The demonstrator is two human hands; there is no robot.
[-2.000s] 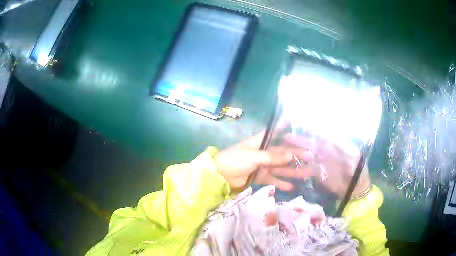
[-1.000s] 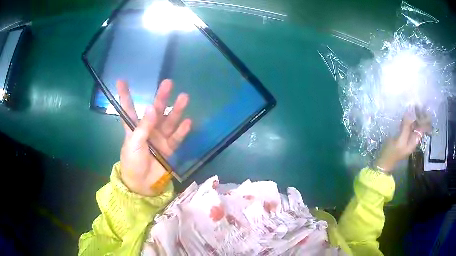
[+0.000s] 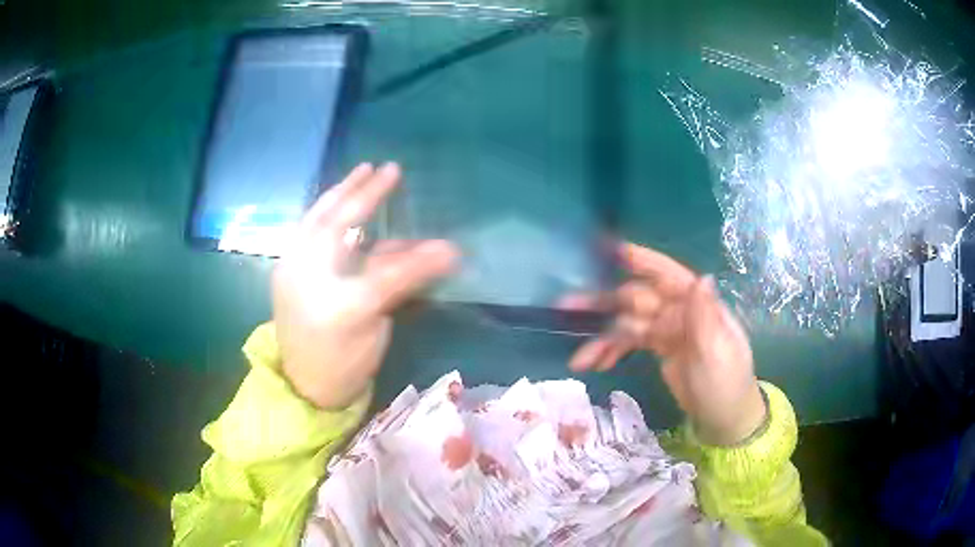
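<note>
A see-through touch panel with a dark border is in front of me, blurred by motion. My right hand is at its lower right corner, with fingers and thumb on its edge. My left hand is at the panel's left side, fingers spread and thumb reaching toward its lower left part; blur hides whether it touches. A panel stack lies flat on the green bench to the left, behind my left hand.
A large shiny heap of discarded film lies at the right. A small white rectangle with a black outline is beside it. Dark-edged panels lie at the far left. The green bench has a curved front edge.
My right hand has come from the film heap to the panel's right corner. The panel has turned from its slant and moved right. My left hand no longer shows behind the glass.
</note>
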